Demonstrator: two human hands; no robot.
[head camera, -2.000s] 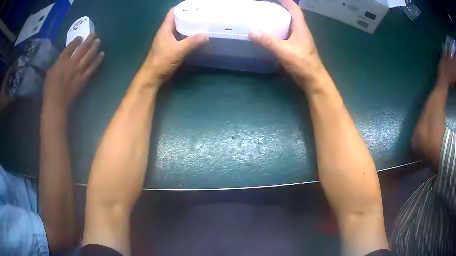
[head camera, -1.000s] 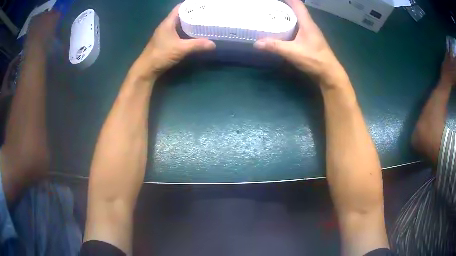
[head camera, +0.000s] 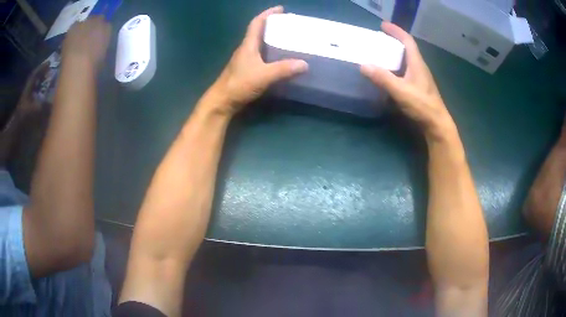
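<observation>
A long appliance (head camera: 332, 80) with rounded ends has a white band on top and a frosted bluish-grey body below. It is tilted so that its white long side faces me, with a small dark oval mark in the middle. My left hand (head camera: 257, 68) grips its left end, thumb on the near side and fingers behind. My right hand (head camera: 409, 80) grips its right end the same way. The fingers behind the appliance are mostly hidden.
A smaller white oval unit (head camera: 136, 52) lies on the green tabletop (head camera: 298, 161) at the left. A neighbour's arm (head camera: 68, 155) reaches past it to a blue-and-white box (head camera: 71, 17). A white carton (head camera: 465, 31) stands back right, near clear plastic. Another person's arm (head camera: 546, 186) is at the right edge.
The appliance's near side has tipped into view and its top face has turned out of sight. My hands and the whole scene sit further right in the picture. The neighbour's hand has left the small unit.
</observation>
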